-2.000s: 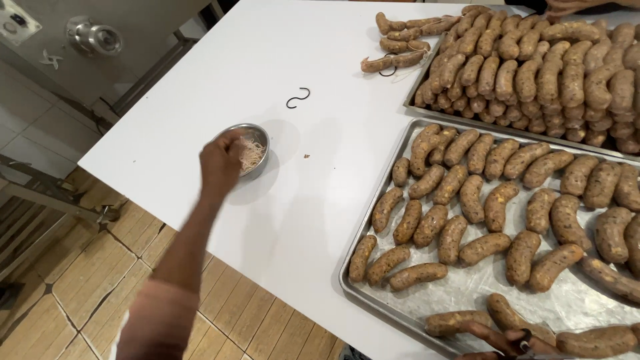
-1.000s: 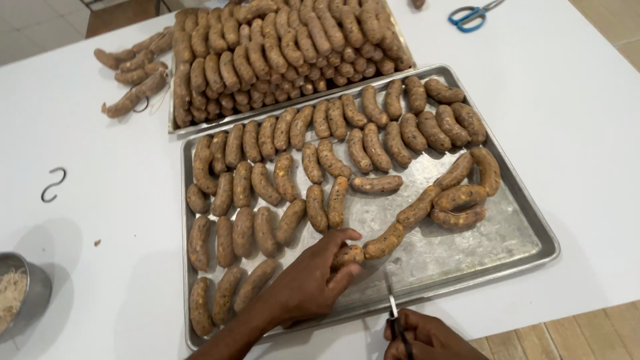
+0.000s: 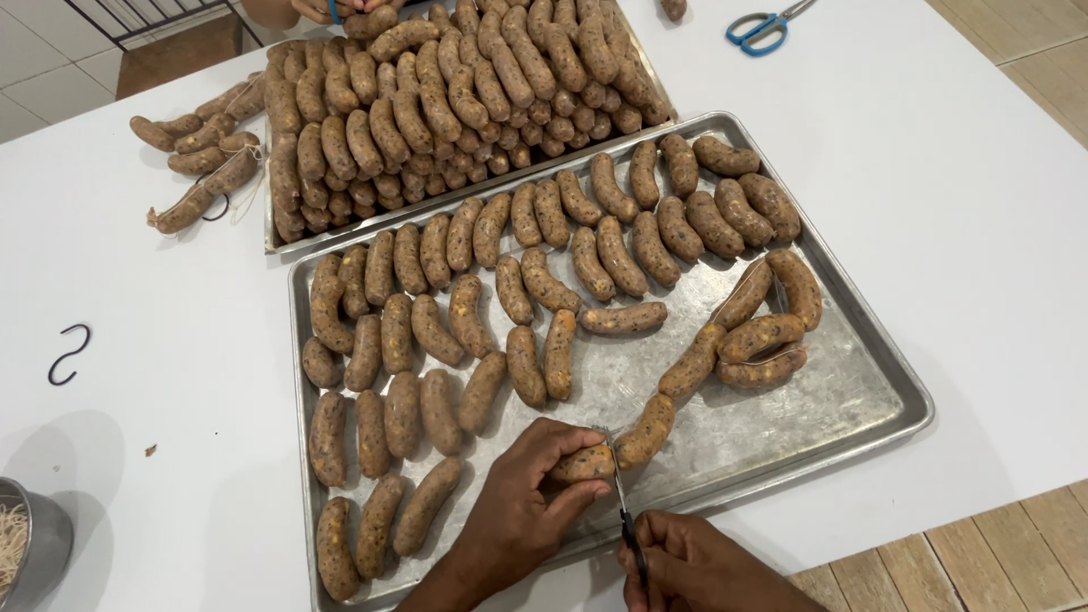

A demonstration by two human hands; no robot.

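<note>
Near the front of the metal sheet tray point(image 3: 790, 463), my left hand point(image 3: 531, 501) grips the end sausage point(image 3: 582, 465) of a linked chain. My right hand point(image 3: 680, 565) holds black-handled scissors point(image 3: 625, 510), their blades at the joint between that sausage and the adjoining link point(image 3: 646, 431). The chain runs up to the right and folds into a small pile of links point(image 3: 761, 337). Separate sausages point(image 3: 438, 412) lie in rows over the left and back of the tray. Whether the blades have cut through the joint is hard to tell.
Behind stands a second tray heaped with sausages point(image 3: 408, 119), another person's hands point(image 3: 348, 10) at its far edge. Blue-handled scissors point(image 3: 759, 34) lie at back right. Left are linked sausages point(image 3: 204, 187), an S-hook point(image 3: 68, 355) and a metal bowl of string point(image 3: 51, 544).
The view has swung right from the bowl, where a hand was two seconds ago. Since one second ago, the scissors have come up to the joint beside my left hand.
</note>
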